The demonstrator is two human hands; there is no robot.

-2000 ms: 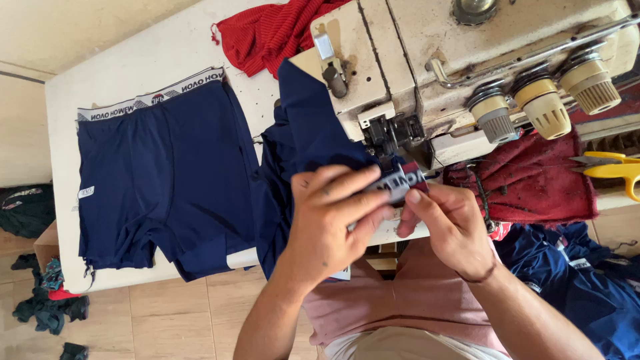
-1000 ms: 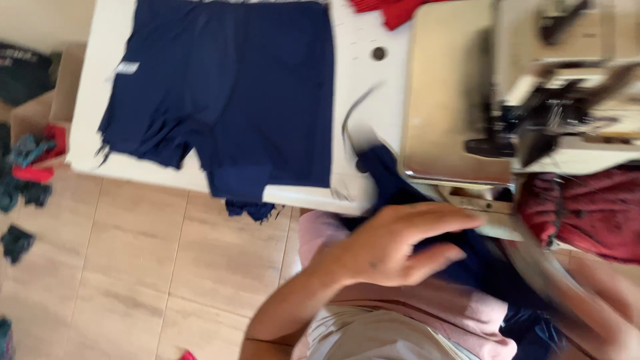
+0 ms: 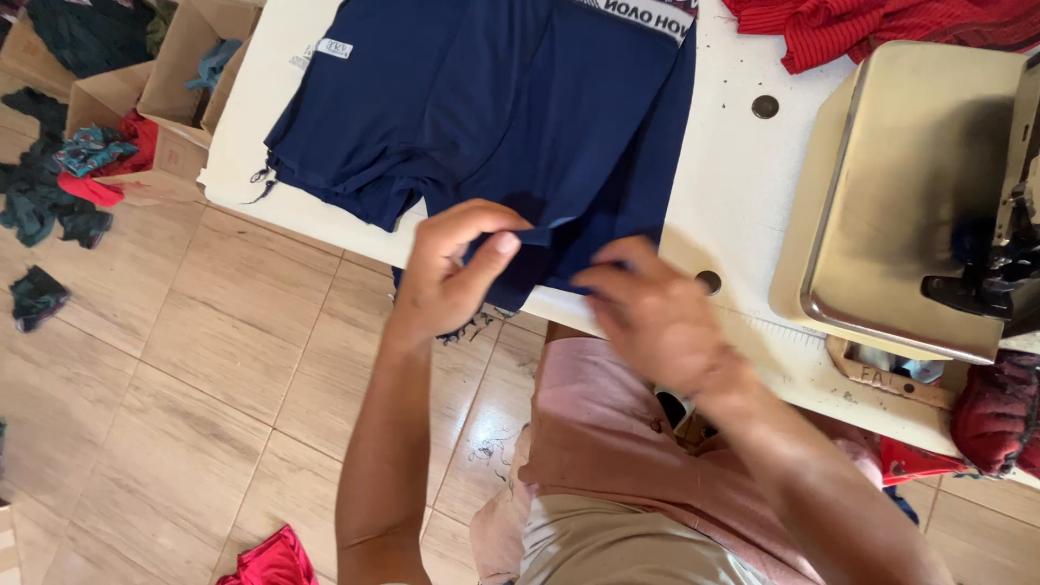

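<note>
My left hand (image 3: 463,264) pinches the edge of a navy blue boxer garment (image 3: 504,122) between thumb and fingers, over the front edge of the white sewing table (image 3: 731,187). Close by on the right, my right hand (image 3: 650,309) is blurred, its fingers bent at the navy fabric; whether it grips the cloth is not clear. The navy garments lie in a pile, with a lettered waistband (image 3: 642,18) at the top and a small white tag (image 3: 334,49) on the left side. Loose threads hang from their lower edges.
An industrial sewing machine (image 3: 910,195) stands at the right of the table. Red ribbed fabric (image 3: 877,24) lies behind it. Cardboard boxes (image 3: 175,89) with cloth stand at the upper left, and scraps lie on the tiled floor (image 3: 227,325). Dark red cloth (image 3: 995,410) is at the right.
Both hands have moved from the machine side to the navy pile at the left. Two seconds ago they held a lettered waistband at the machine's needle area. The view has shifted left.
</note>
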